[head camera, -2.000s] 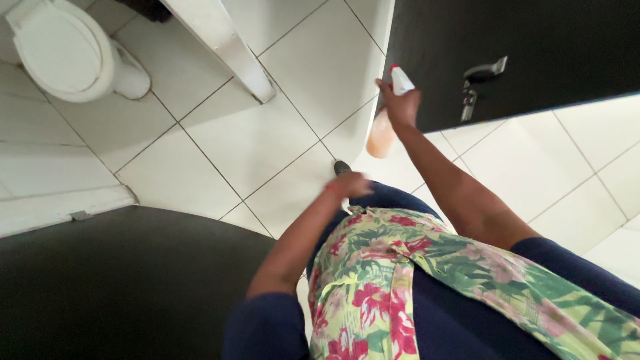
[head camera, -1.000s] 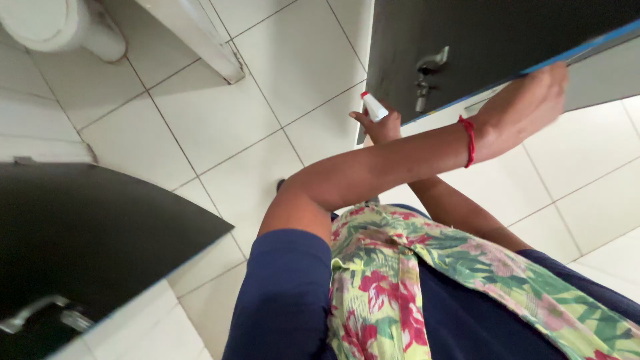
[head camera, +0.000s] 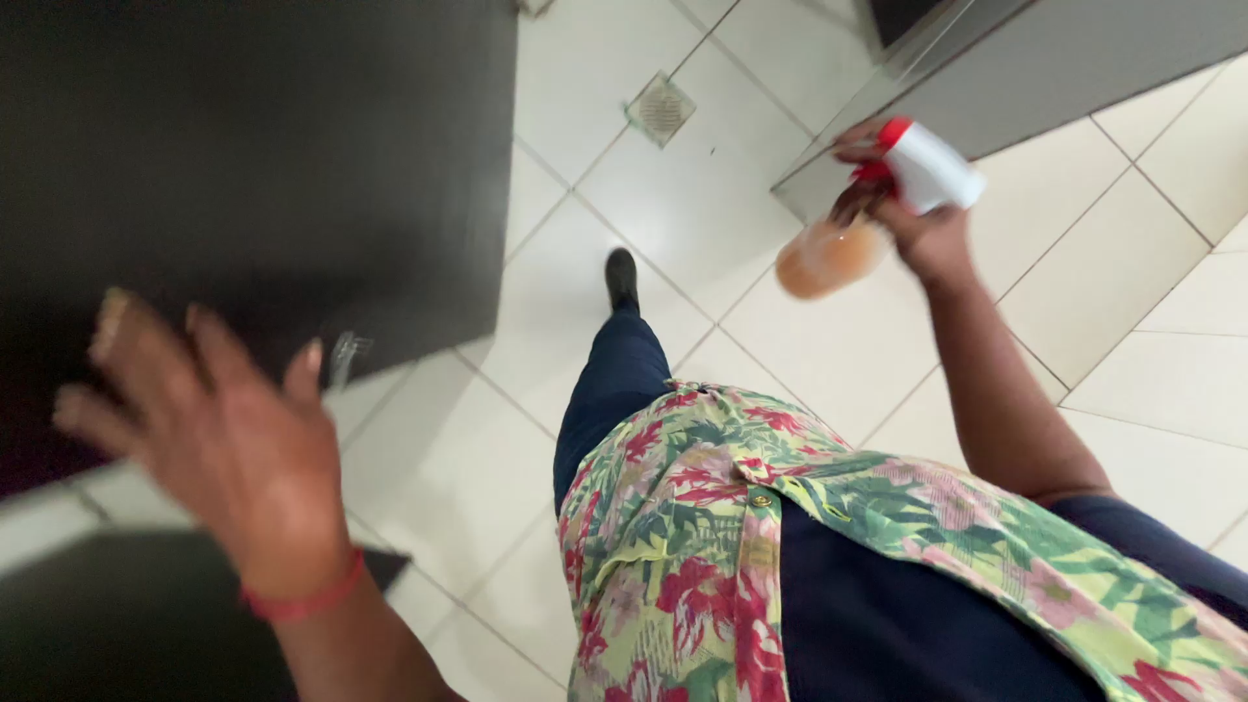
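My left hand (head camera: 229, 429), with a red band at the wrist, is spread at the lower left, its fingers over or against a dark stall door (head camera: 292, 175); whether they touch it cannot be told. Nothing is held in it. At the upper right my right hand (head camera: 912, 224) grips a spray bottle (head camera: 834, 255) by its neck, below a white and red trigger head. Orange liquid shows in the bottle, which is tilted and a little blurred. A metal latch (head camera: 346, 357) sits near the door's lower edge.
White floor tiles (head camera: 634, 380) run below me, with a square floor drain (head camera: 663, 109) ahead. A grey partition (head camera: 1033, 78) stands at the upper right. Another dark panel (head camera: 146, 614) is at the lower left. My foot in a dark shoe (head camera: 621, 278) is on the tiles.
My left hand has moved from the blue-edged dark panel at the right to the dark door at the left. The right hand still holds the spray bottle. The view has shifted a lot.
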